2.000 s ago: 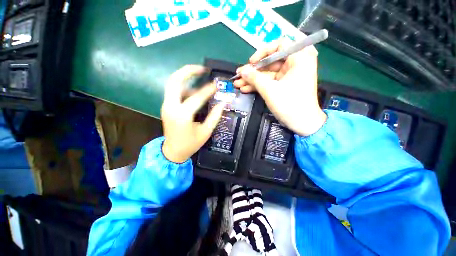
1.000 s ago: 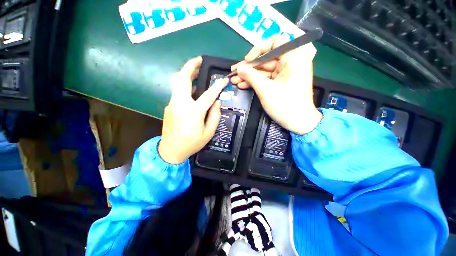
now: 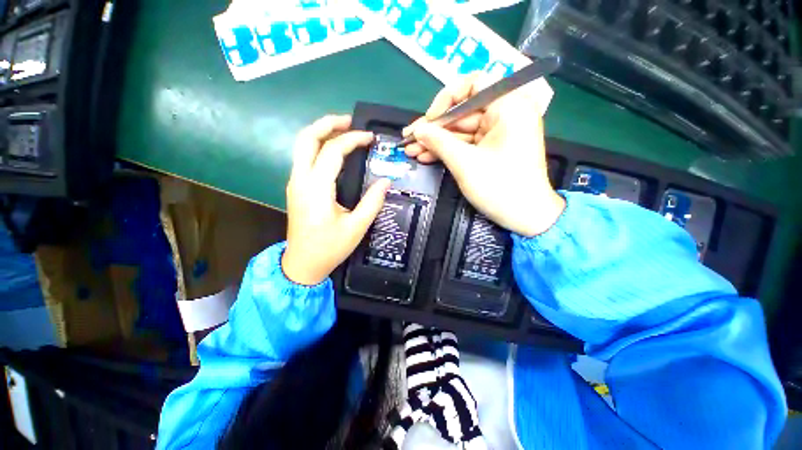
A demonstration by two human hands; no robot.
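Observation:
A black phone tray (image 3: 547, 327) lies in front of me with phone units in its slots. The leftmost phone unit (image 3: 396, 233) has a blue sticker (image 3: 390, 152) at its camera end and a battery below. My right hand (image 3: 492, 145) grips slim dark tweezers (image 3: 503, 88), with the tip at the sticker's right side. My left hand (image 3: 330, 198) is at the phone's left edge, thumb and fingers apart around its upper end; whether the fingertips touch the phone is hard to tell. A second phone unit (image 3: 482, 255) lies partly under my right wrist.
Sticker sheets (image 3: 299, 33) with blue shapes lie on the green bench (image 3: 202, 97) beyond the tray. Stacked clear blister trays (image 3: 668, 79) stand at the upper right. Another phone tray (image 3: 83, 105) is at the left. A brown cardboard waste box (image 3: 198, 233) is below the bench's left edge.
My left index finger has pulled back from the blue sticker to the phone's left edge, uncovering the camera end. The tweezers stay at the sticker with only a slight shift.

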